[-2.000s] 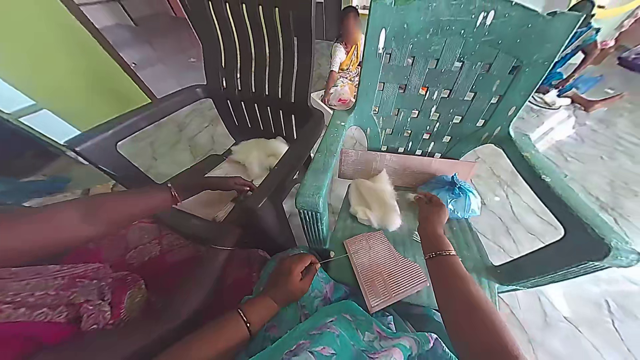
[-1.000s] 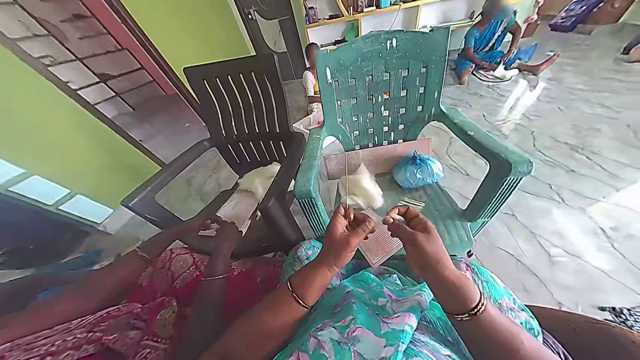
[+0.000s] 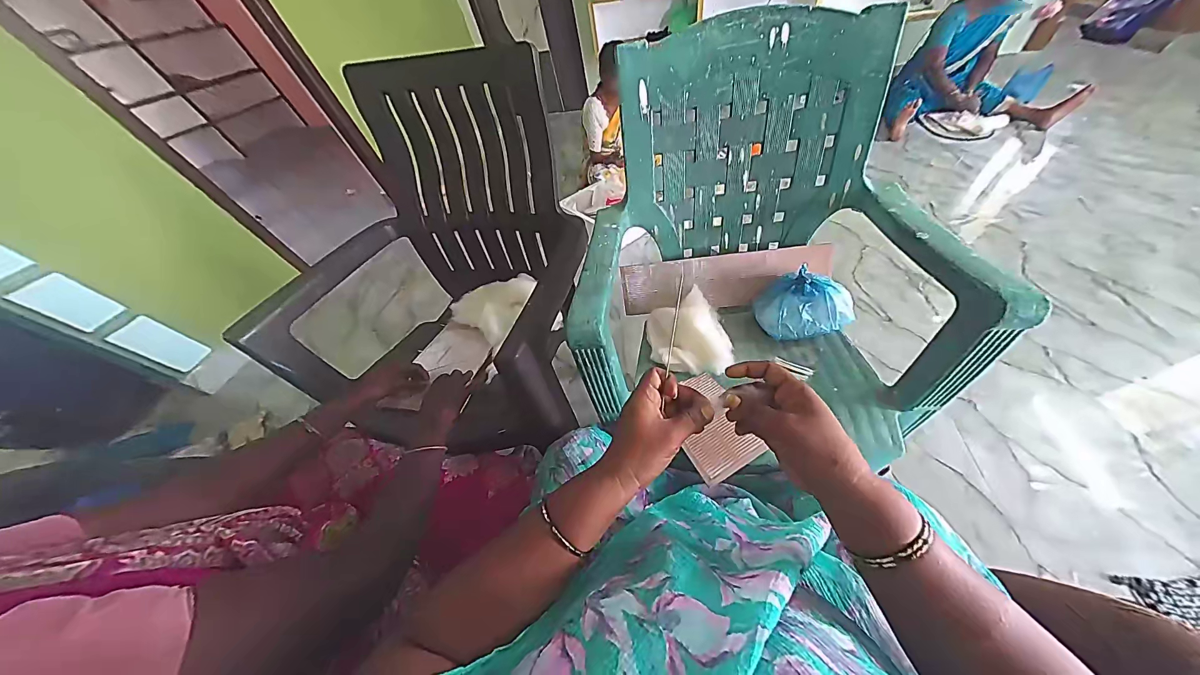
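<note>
My left hand (image 3: pixel 659 419) holds a thin stick (image 3: pixel 675 323) upright between thumb and fingers. Beside it on the right, my right hand (image 3: pixel 786 412) has its thumb and fingertips close together; whether anything small is between them cannot be told. Below both hands lies a ridged cardboard piece (image 3: pixel 724 448), partly covered by them. Behind them, on the green plastic chair's seat, a tuft of white cotton (image 3: pixel 690 335) sits left of a tied blue plastic bag (image 3: pixel 803 304). Several thin sticks (image 3: pixel 795 367) lie in front of the bag.
The green chair (image 3: pixel 966 272) has a cardboard strip (image 3: pixel 727 275) at the back of its seat. To the left, a co-worker's hands (image 3: pixel 441 398) are at a board on a dark chair (image 3: pixel 459 141) with cotton (image 3: pixel 494 309). Two people sit farther back.
My right hand has moved from beside the blue bag to close by my left hand. The stick in my left hand, slanted low over the cardboard earlier, now points up. The view has shifted.
</note>
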